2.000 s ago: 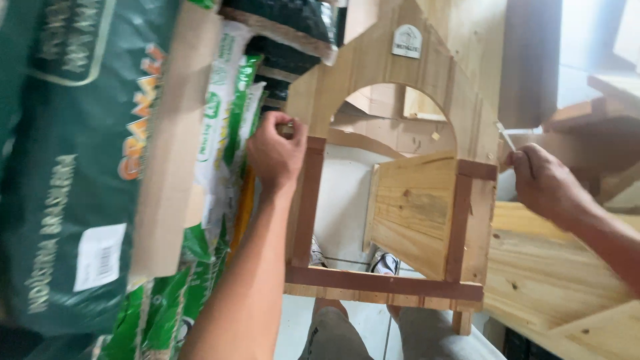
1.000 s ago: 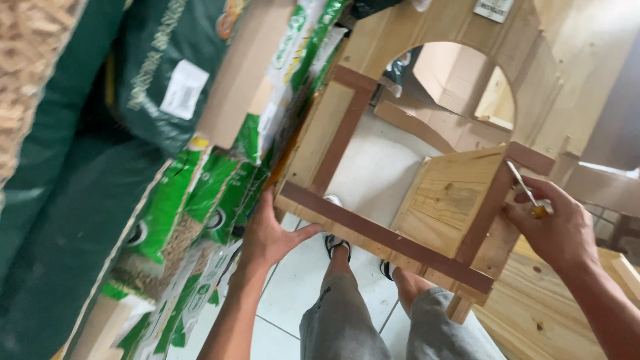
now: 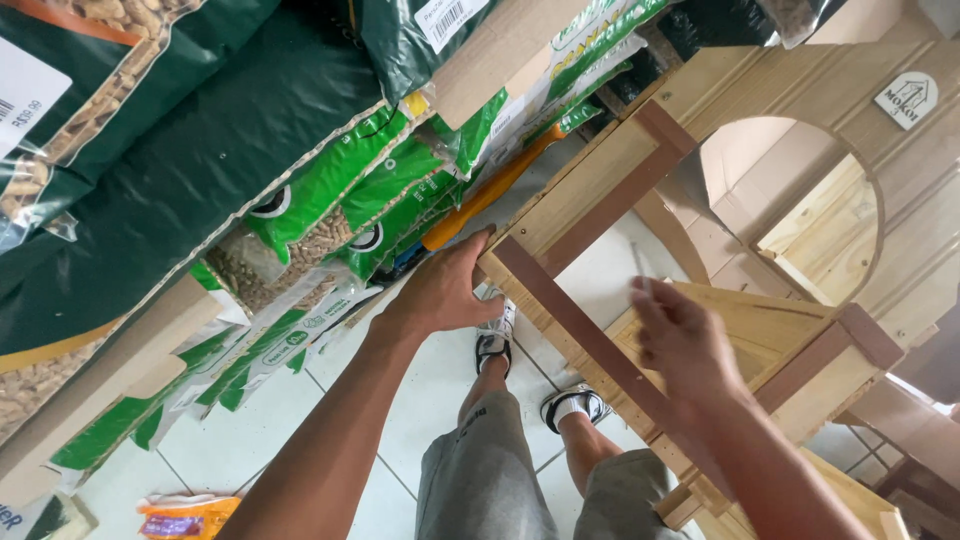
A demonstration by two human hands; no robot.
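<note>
A wooden pet house front panel with a round-topped opening and brown trim strips stands tilted in view. My left hand grips the frame's lower left corner, thumb apart from the fingers. Over the lower trim strip, my right hand is blurred, its fingers closed around a thin, pale-shafted tool, probably a screwdriver; its handle is hidden in the fingers. A small white house-shaped plaque with writing is fixed on the panel. Inside, a wooden board extends back from the front.
Green and dark bags of wood pellets are stacked along the left, with cardboard edges between them. An orange-handled object lies by the bags. An orange packet is on the tiled floor near my feet. More wooden boards are at the lower right.
My right hand has moved from the frame's right side to over the lower trim strip, with the thin tool. My left hand, higher on the left side two seconds ago, now holds the lower left corner.
</note>
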